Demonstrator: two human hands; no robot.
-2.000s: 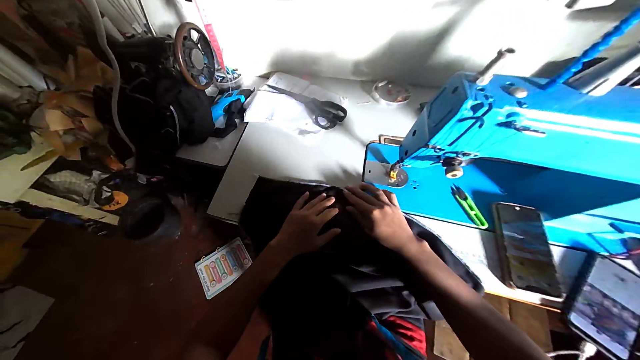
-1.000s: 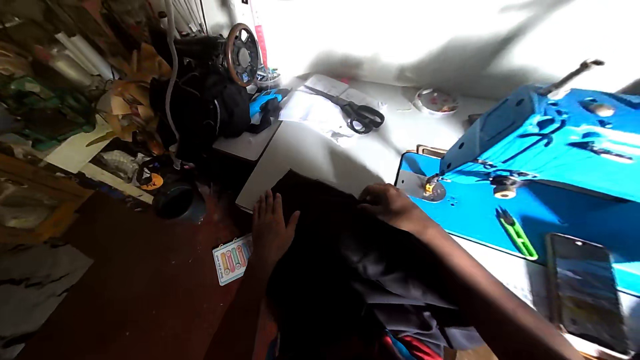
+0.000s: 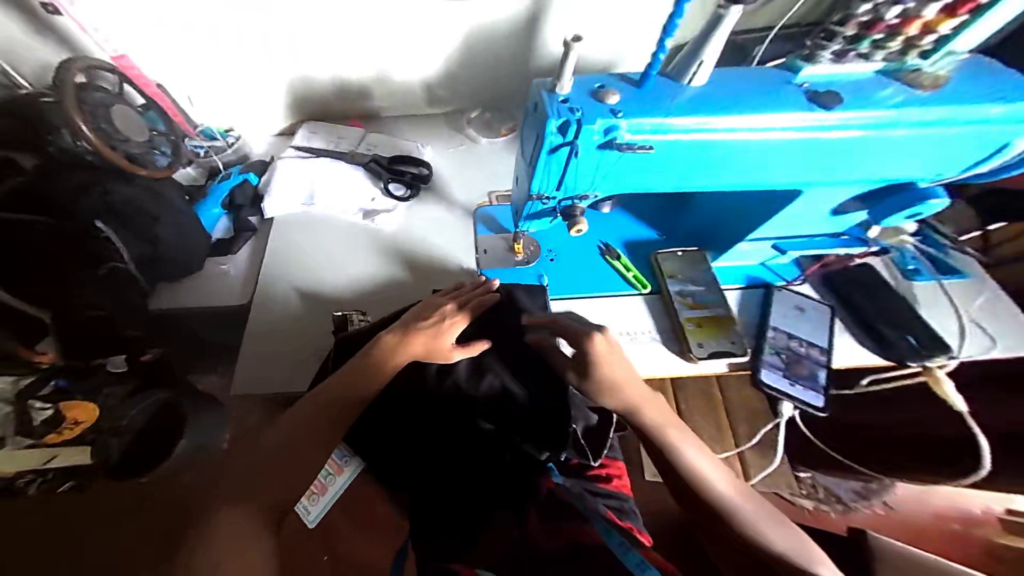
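Black cloth [image 3: 480, 400] lies over the front edge of the sewing table and hangs down over the lap. My left hand [image 3: 440, 326] rests flat on its upper part, fingers pointing to the machine. At the cloth's right side, my right hand [image 3: 584, 356] has bent fingers at the fabric; whether they pinch it is hidden. Just beyond the cloth's top edge is the blue sewing machine [image 3: 752, 144], its presser foot [image 3: 520, 246] above the metal needle plate. Green thread snips [image 3: 626, 268] lie on the machine's blue bed.
Black-handled scissors [image 3: 392, 172] lie on white paper [image 3: 320, 188] at the back left. Two phones, one nearer [image 3: 700, 304] and one with a cable [image 3: 796, 348], lie at the right, beside a black device [image 3: 884, 312]. A handwheel [image 3: 120, 116] stands at the far left.
The black cloth now reaches close to the machine's bed. My left hand has moved from the cloth's left side onto its top. The view has swung to the right.
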